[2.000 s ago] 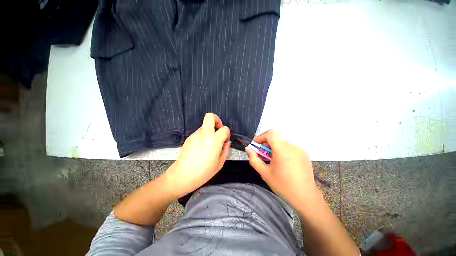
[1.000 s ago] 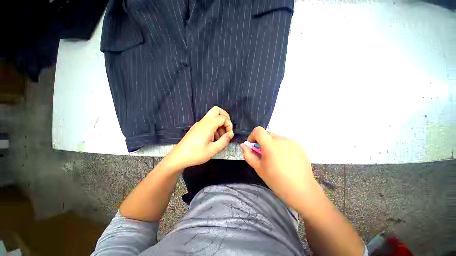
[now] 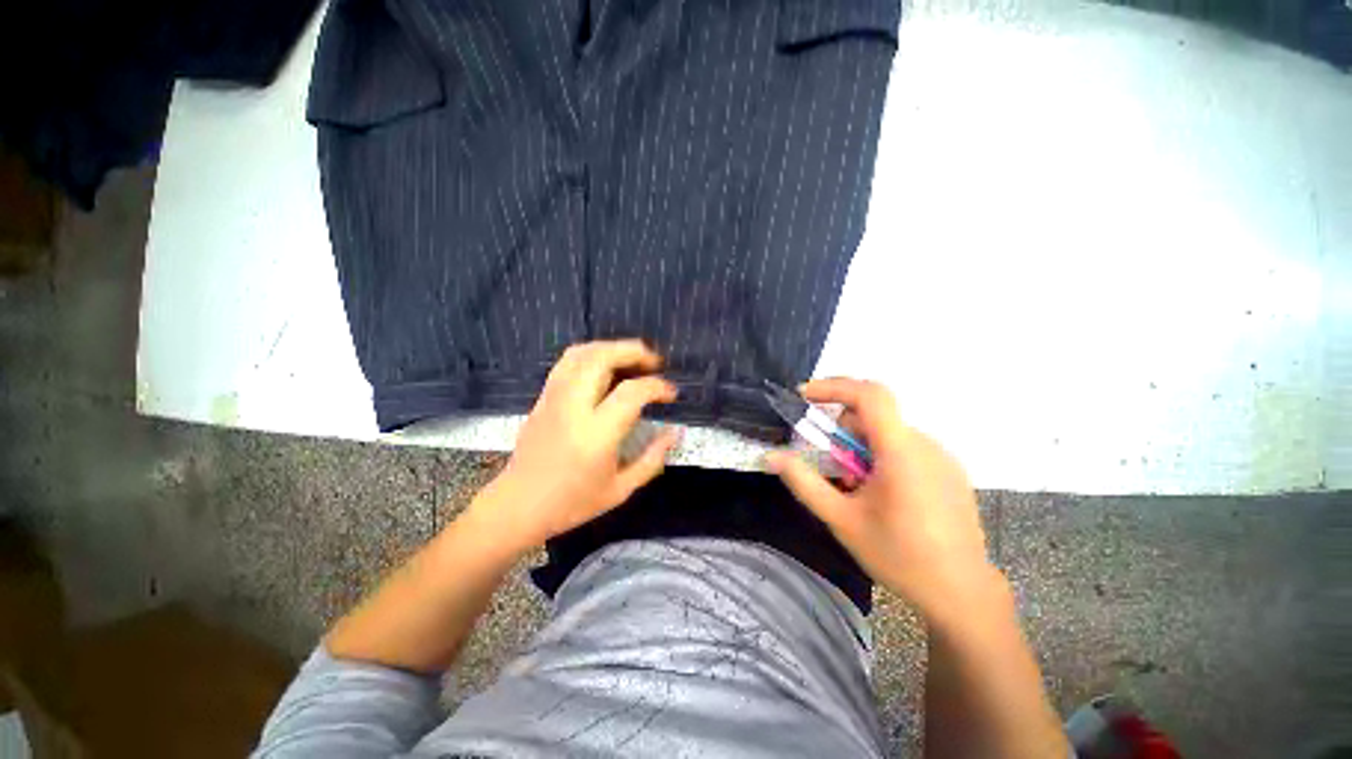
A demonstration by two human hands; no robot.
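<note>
A dark pinstriped garment (image 3: 697,223) lies flat on the white table, its hem band (image 3: 512,384) along the table's near edge. Thread snips (image 3: 827,436) with dark pointed tips and a white, blue and pink handle are in my right hand (image 3: 908,504), at the band's right end, tips pointing up-left over it. My left hand (image 3: 586,438) is at the middle of the band, slightly blurred, fingers curled and apart. No thread can be made out in it. Whether its fingertips touch the cloth is unclear.
The white table (image 3: 1097,267) extends to both sides. A heap of dark garments (image 3: 148,89) hangs over its far left corner. A speckled floor (image 3: 282,519) shows below, with a red object (image 3: 1139,734) at the bottom right and a brown shape (image 3: 193,667) at the lower left.
The snips' tips, hidden a second ago, now show as my right hand has moved right and down. My left hand has shifted slightly left and its fingers have opened. The garment appears shifted right and up.
</note>
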